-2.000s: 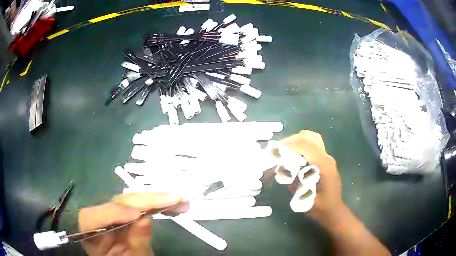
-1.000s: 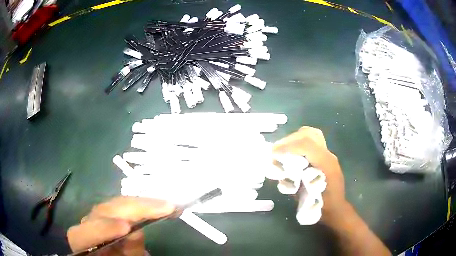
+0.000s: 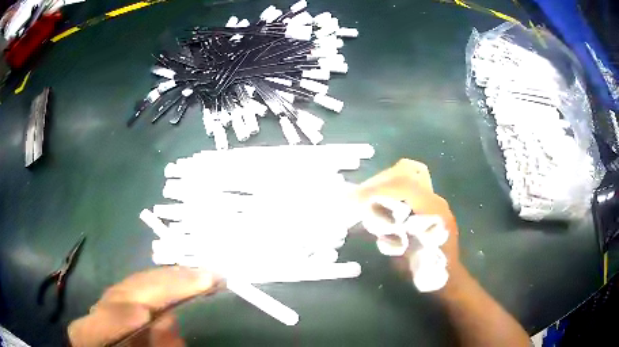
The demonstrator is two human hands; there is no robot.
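Observation:
My right hand (image 3: pixel 421 203) holds a bunch of several hollow white tubes (image 3: pixel 429 270), their open ends facing me. My left hand (image 3: pixel 139 305), blurred at the lower left, grips a thin dark strip (image 3: pixel 159 313) that runs down towards the bottom edge; its far end is hidden by the fingers. Between the hands lies a flat row of white tubes (image 3: pixel 258 203), glaring into one patch. One tube (image 3: pixel 268 305) sticks out at a slant near the front. A pile of dark strips with white ends (image 3: pixel 237 68) lies at the far centre.
A clear plastic bag of white parts (image 3: pixel 539 129) lies at right. Small pliers (image 3: pixel 62 274) lie at left, with a grey metal bar (image 3: pixel 37 129) above them. A red container (image 3: pixel 32 39) with white pieces stands at the far left. Yellow-and-black tape (image 3: pixel 129 9) crosses the far edge.
My left hand has moved left and down with the strip; the strip's dark tip no longer shows over the tubes. My right hand still holds the tube bunch. The view has shifted slightly.

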